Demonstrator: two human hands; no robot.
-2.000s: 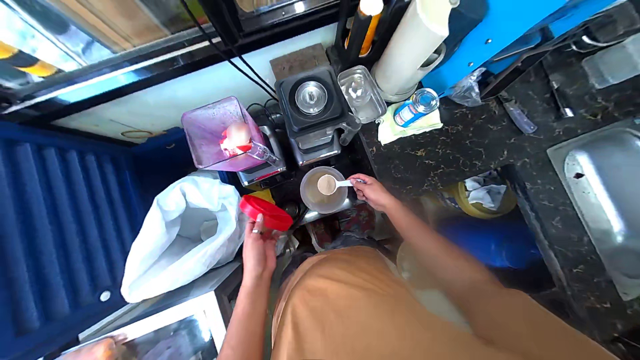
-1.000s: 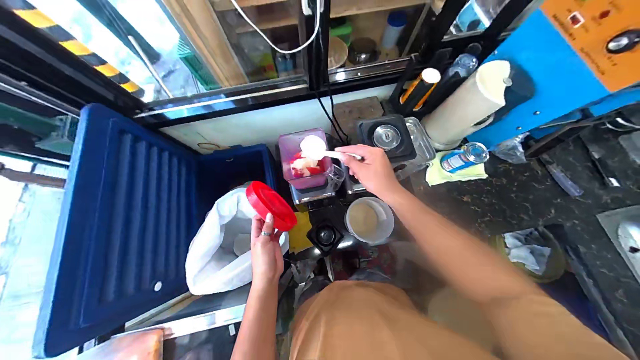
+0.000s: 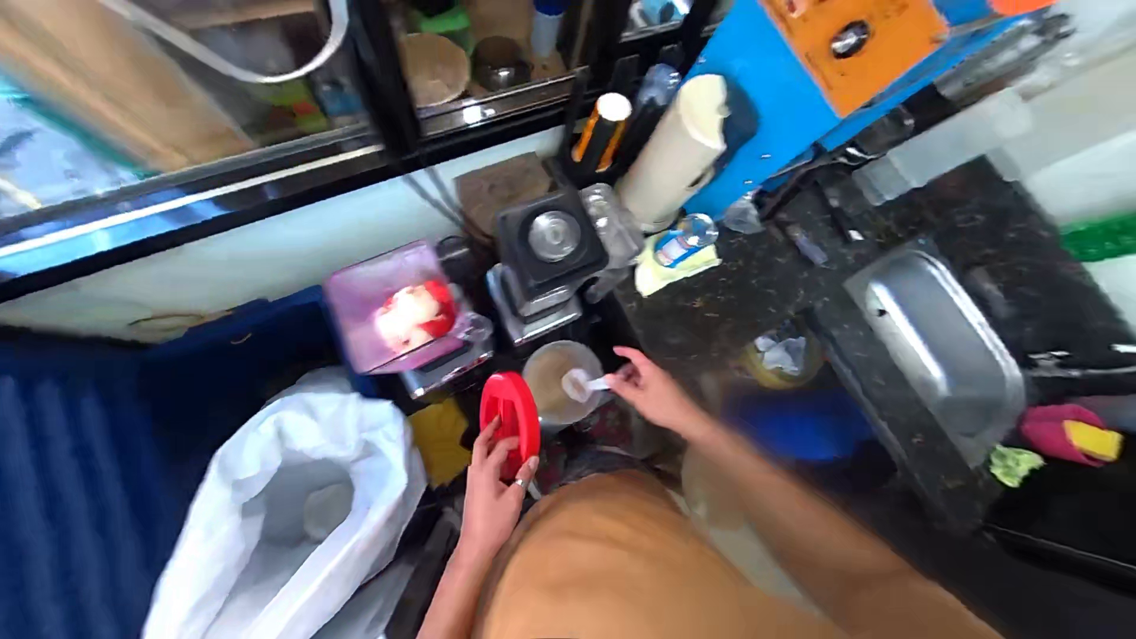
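Observation:
My left hand (image 3: 499,479) holds a round red plastic lid (image 3: 510,426), tilted on edge, just left of a round tub of pale powder (image 3: 548,373). The fingers of my right hand (image 3: 646,386) are closed on the handle of a white scoop (image 3: 579,384), whose bowl is over or in the tub; which of the two I cannot tell. Up and to the left, a blender jug (image 3: 364,311) of clear, purplish plastic holds red and whitish pieces (image 3: 417,315). Behind the tub stands a second blender with a black top (image 3: 532,222).
A white bag (image 3: 390,444) hangs open at the left, near a blue bin (image 3: 302,319). A paper towel roll (image 3: 683,142), a can on a yellow cloth (image 3: 683,244) and a blue machine (image 3: 754,98) stand behind at the right. A steel sink (image 3: 950,337) lies far right.
My right hand has moved the scoop from above the blender jug back to the powder tub. My left hand still holds the red lid. The view has shifted.

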